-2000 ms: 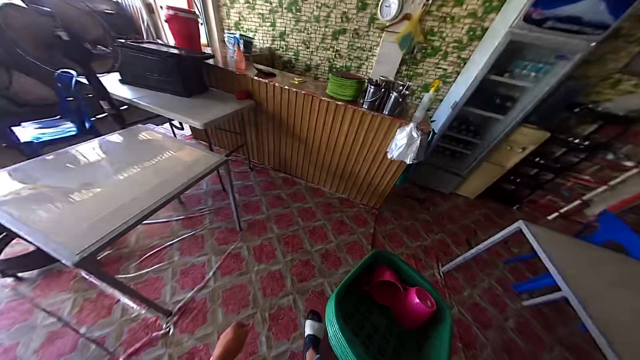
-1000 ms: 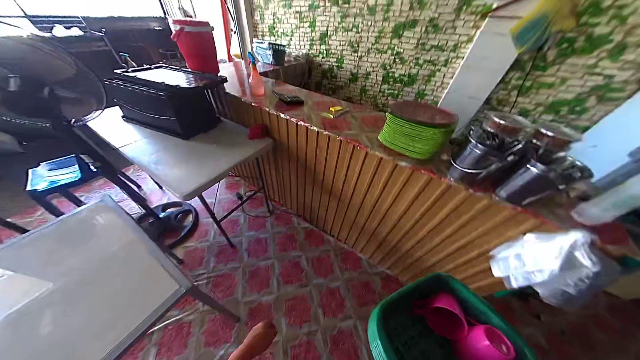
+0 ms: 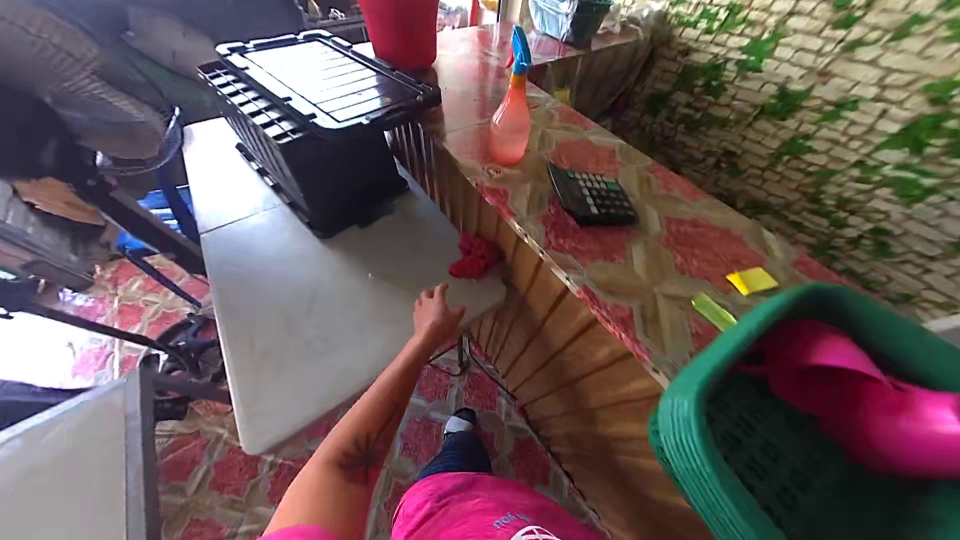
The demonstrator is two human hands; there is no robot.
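My left hand (image 3: 438,319) reaches over the corner of a white table, its fingers apart and nothing in them. Just beyond the fingertips lies a crumpled red cloth (image 3: 475,257), apart from the hand. A stack of green plastic baskets (image 3: 686,427) with pink plastic containers (image 3: 877,405) inside is at the lower right, over the counter's edge. My right hand is out of view, so its hold on the baskets cannot be seen.
On the white table (image 3: 300,322) stands a black lidded crate (image 3: 322,150). The tiled counter (image 3: 637,270) holds a spray bottle (image 3: 511,120), a calculator (image 3: 592,196), a yellow packet (image 3: 751,280) and a red bucket (image 3: 401,34). Another table (image 3: 75,457) is at lower left.
The view has moved up to the counter and white table. My left hand, low over the floor before, now reaches over the table near the red cloth. The green baskets have come along.
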